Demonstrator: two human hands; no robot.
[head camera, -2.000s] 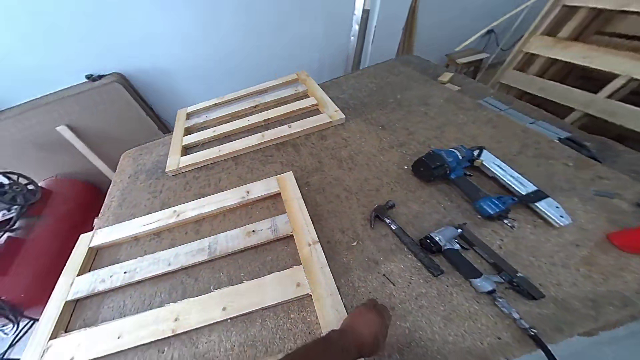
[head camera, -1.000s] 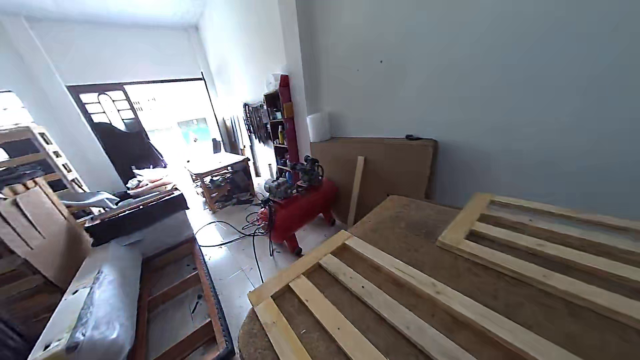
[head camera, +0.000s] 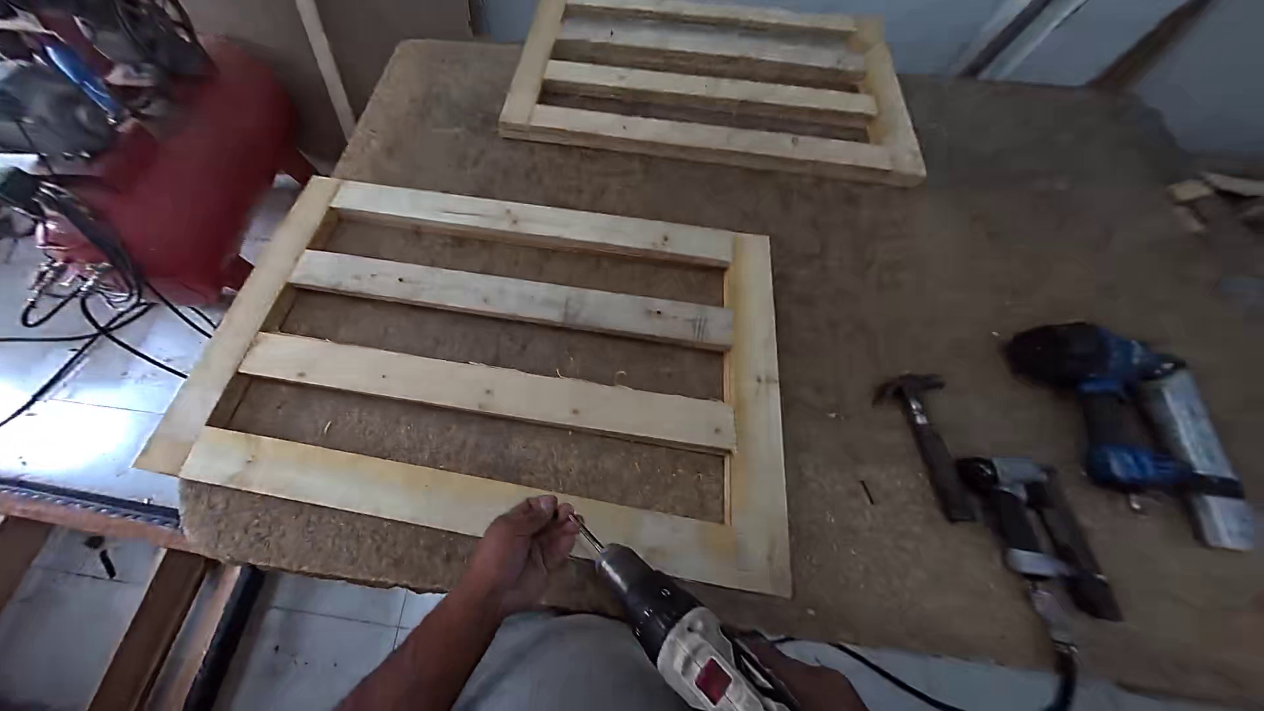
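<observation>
At the bottom middle, my right hand (head camera: 805, 676) grips a corded power drill (head camera: 681, 632), which points up and left. My left hand (head camera: 528, 548) has its fingertips at the end of the drill's bit (head camera: 585, 530); whether they pinch the bit or a small part on it cannot be told. Both are over the near rail of a slatted wooden frame (head camera: 758, 395) lying flat on the worktable (head camera: 839, 267). A second slatted frame (head camera: 711, 89) lies farther back.
Right of the near frame lie a claw hammer (head camera: 928, 444), an air nailer (head camera: 1017, 523) with a hose and a blue nail gun (head camera: 1106, 395). A red air compressor (head camera: 197, 178) with cables stands at left. Wood scraps (head camera: 1210, 188) lie at far right.
The power drill is now in my right hand; neither earlier frame shows it. My left hand has come into view at the bit. The view has swung left and back down to the table.
</observation>
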